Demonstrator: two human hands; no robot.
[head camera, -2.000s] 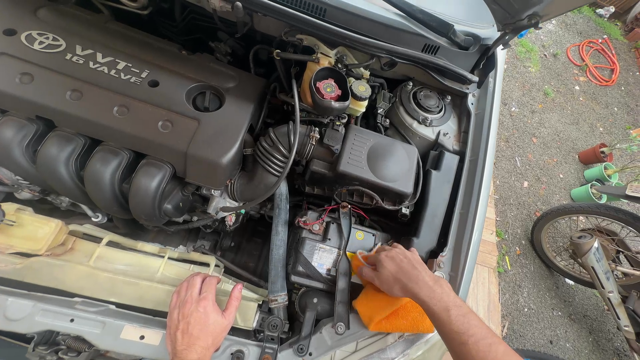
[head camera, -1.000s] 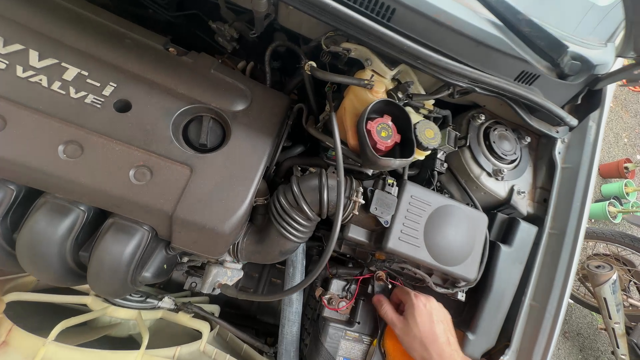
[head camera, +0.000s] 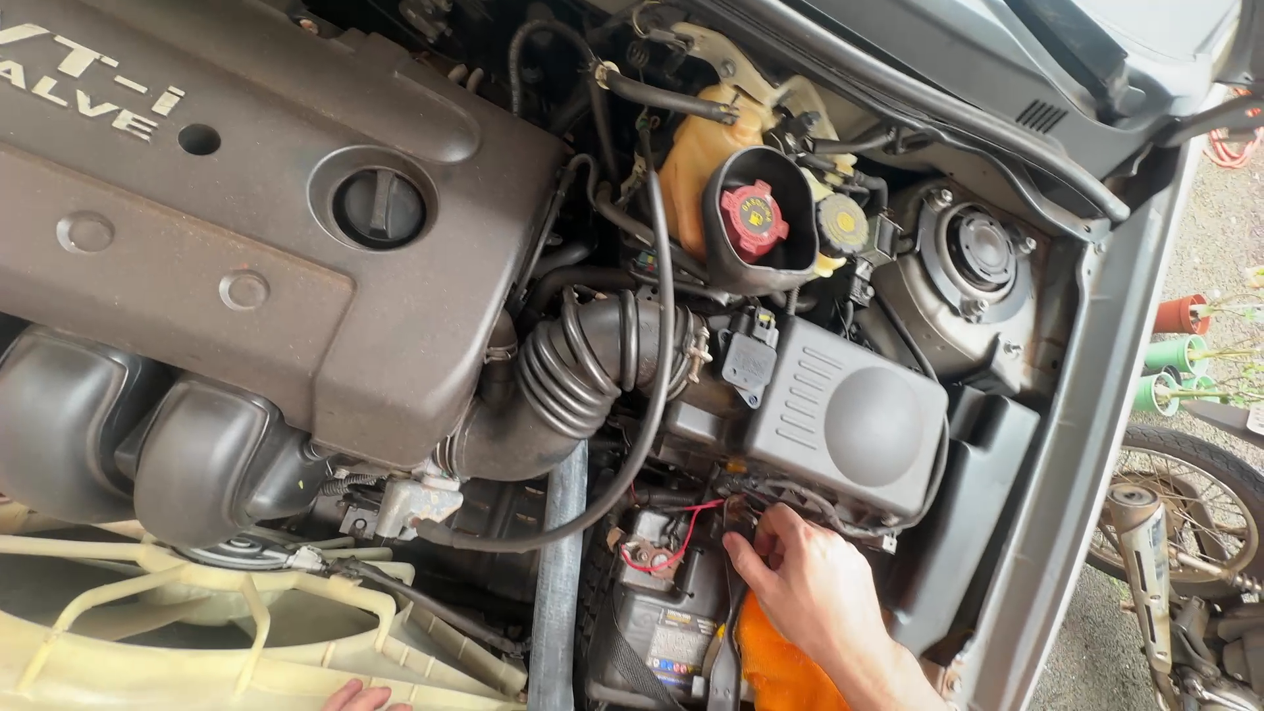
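Note:
My right hand (head camera: 815, 583) reaches over the car battery (head camera: 657, 632), its fingertips at the upper end of the black hold-down bar (head camera: 726, 657), near the battery's back edge. Whether the fingers grip anything there cannot be told. An orange cloth (head camera: 785, 662) lies below that hand, partly hidden by it. Thin red wires (head camera: 681, 543) run by the battery terminal. Only the fingertips of my left hand (head camera: 363, 697) show at the bottom edge, over the cream-coloured fan shroud (head camera: 296, 652).
The black air filter housing (head camera: 849, 415) stands just behind my right hand. A ribbed intake hose (head camera: 583, 370) leads to the engine cover (head camera: 296, 227). The reservoir with its red cap (head camera: 753, 220) lies further back. A grey coolant hose (head camera: 560, 583) runs left of the battery.
My right hand has moved from the orange cloth to the back of the battery. My left hand has mostly gone out of view. The view has moved closer to the engine bay.

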